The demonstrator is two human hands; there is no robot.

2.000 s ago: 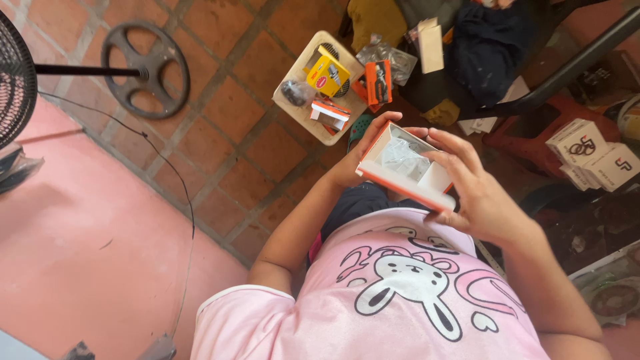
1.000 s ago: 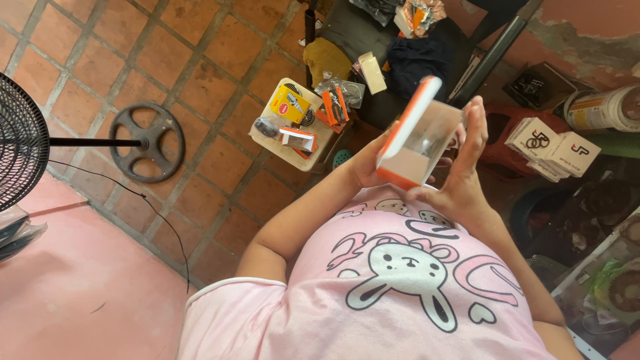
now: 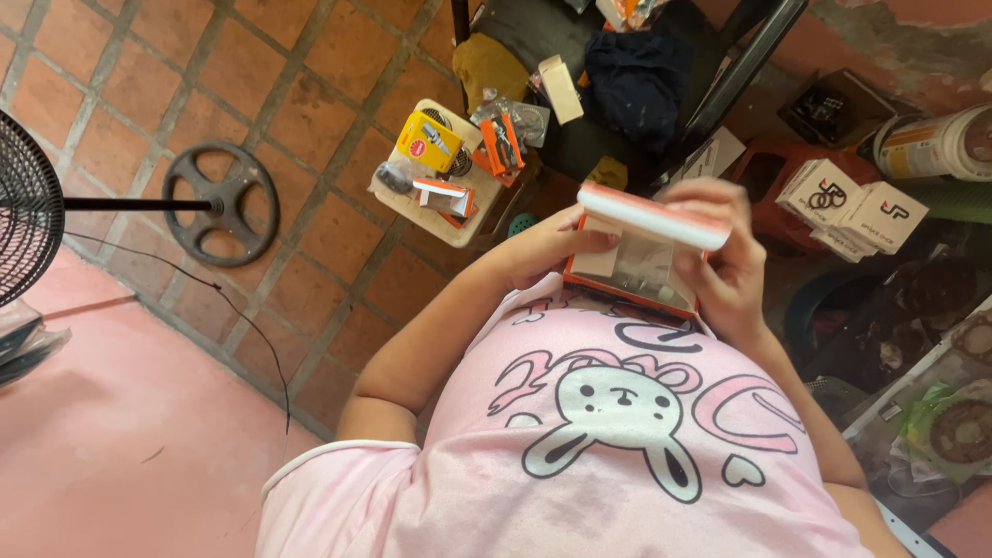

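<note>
Both my hands hold an orange and white cardboard box in front of my chest, its flap raised. My left hand grips the box's left side, with the thumb over the edge. At the right side, my right hand has its thumb against the box and its upper fingers blurred by the flap. Something clear or pale lies inside the box; I cannot tell what. Ahead and to the left, a cream plastic stool bears a yellow spark plug box, a small orange and white box and plastic-wrapped parts.
A black pedestal fan with a round base stands at left, its cable trailing on the tiled floor. A black chair holds dark cloth and packets. White boxes and a bucket are at right.
The box has turned and tilted between my hands, and its flap now lies across the top. My right hand has shifted along the box's right side. Both hands still hold it.
</note>
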